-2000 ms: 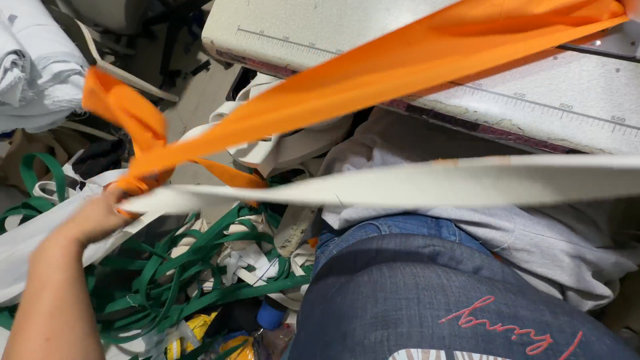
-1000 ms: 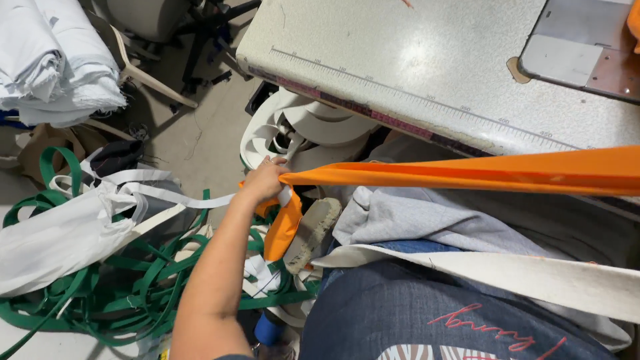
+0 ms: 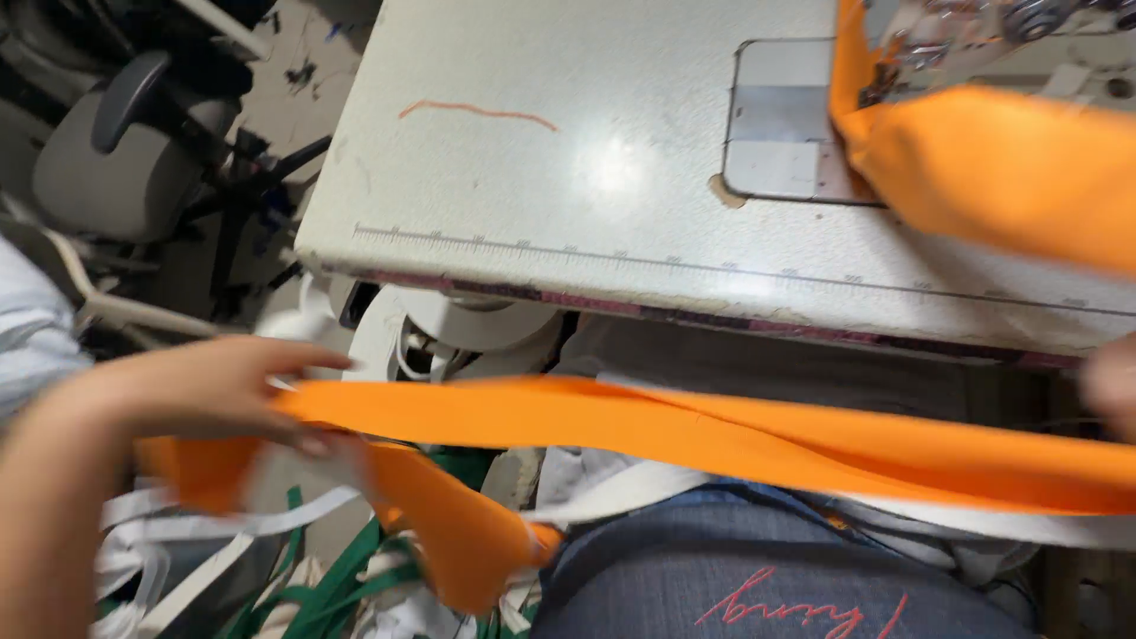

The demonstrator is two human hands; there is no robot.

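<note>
My left hand (image 3: 240,390), blurred, pinches a long orange fabric strip (image 3: 532,413) at the left. That strip stretches rightward across my lap and leaves the view, and a loose orange end hangs below the hand. My right hand (image 3: 1114,386) shows only as a blurred part at the right edge, above the strip; whether it grips anything cannot be told. More orange fabric (image 3: 1003,169) lies at the sewing machine's metal plate (image 3: 781,115) on the table. A white strip (image 3: 621,493) runs below the orange one over my lap.
The worktable (image 3: 532,195) has a printed ruler along its front edge and an orange thread (image 3: 479,110). Rolls of white tape (image 3: 479,319) sit beneath it. Green straps (image 3: 337,577) are heaped at lower left. An office chair (image 3: 133,151) stands at upper left, near white cloth (image 3: 31,311).
The view has shifted toward the table and machine. The orange strip, earlier running from my left hand, now crosses lower over my lap, and part of my right hand has appeared at the right edge.
</note>
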